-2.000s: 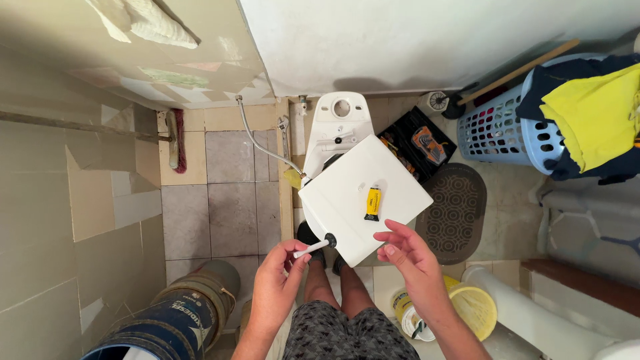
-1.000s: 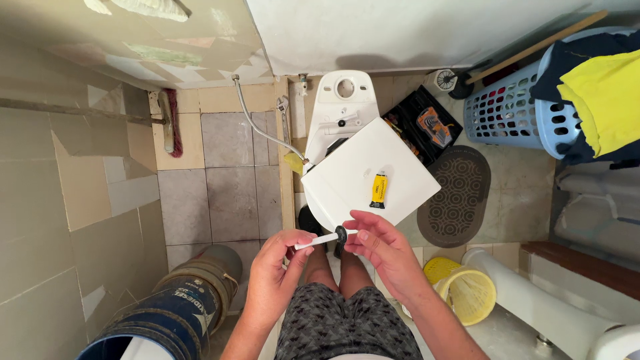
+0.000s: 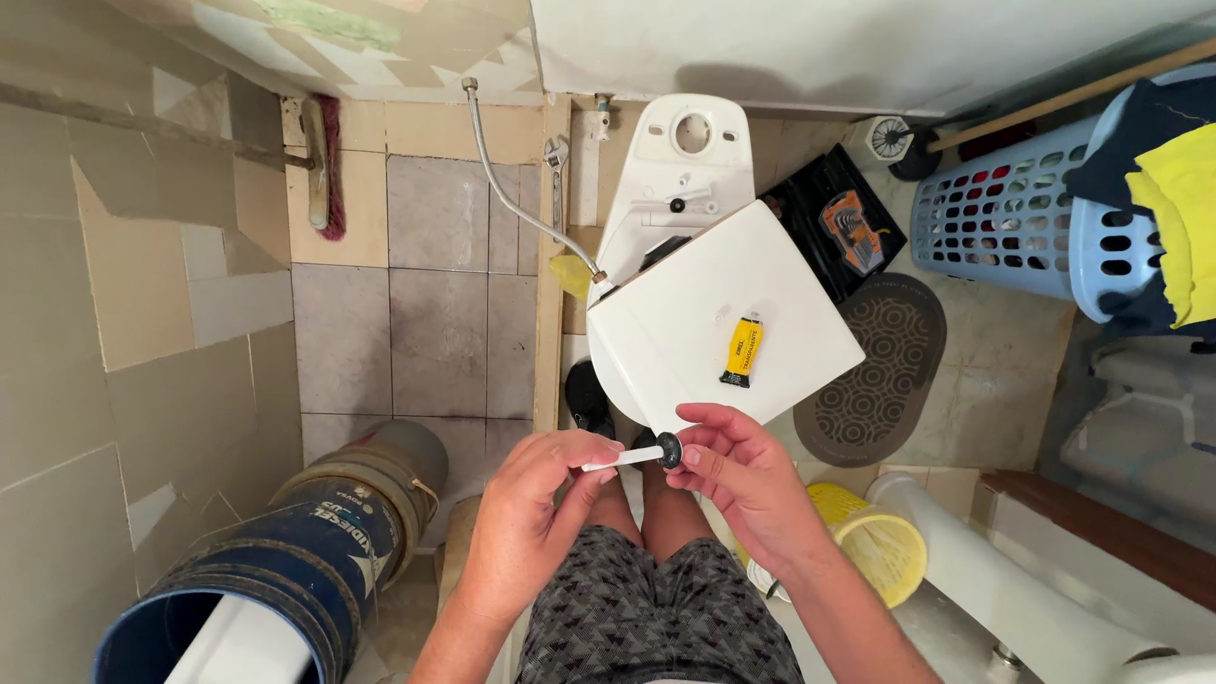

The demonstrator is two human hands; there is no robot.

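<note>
My left hand (image 3: pixel 546 503) pinches the free end of a white plastic bolt (image 3: pixel 632 458) between thumb and fingers. At the bolt's other end is a round black rubber washer (image 3: pixel 670 450), which the fingers of my right hand (image 3: pixel 746 475) grip at its edge. Beyond my hands a white cistern (image 3: pixel 731 313) lies across the toilet bowl (image 3: pixel 693 142), with a yellow and black tube (image 3: pixel 742 351) on top. Another white bolt with a black washer (image 3: pixel 677 205) rests on the back of the bowl. A braided hose (image 3: pixel 503 185) joins the cistern's left corner.
An adjustable wrench (image 3: pixel 557 185) lies on a ledge left of the toilet. To the right are an open black tool case (image 3: pixel 836 223), an oval mat (image 3: pixel 874 370), a blue laundry basket (image 3: pixel 1007 209) and a yellow basket (image 3: pixel 882 556). Buckets (image 3: pixel 313 532) stand at lower left.
My right hand was apart from the bolt two seconds ago, with its fingers spread; a second later it was at the washer. My left hand has kept hold of the bolt throughout.
</note>
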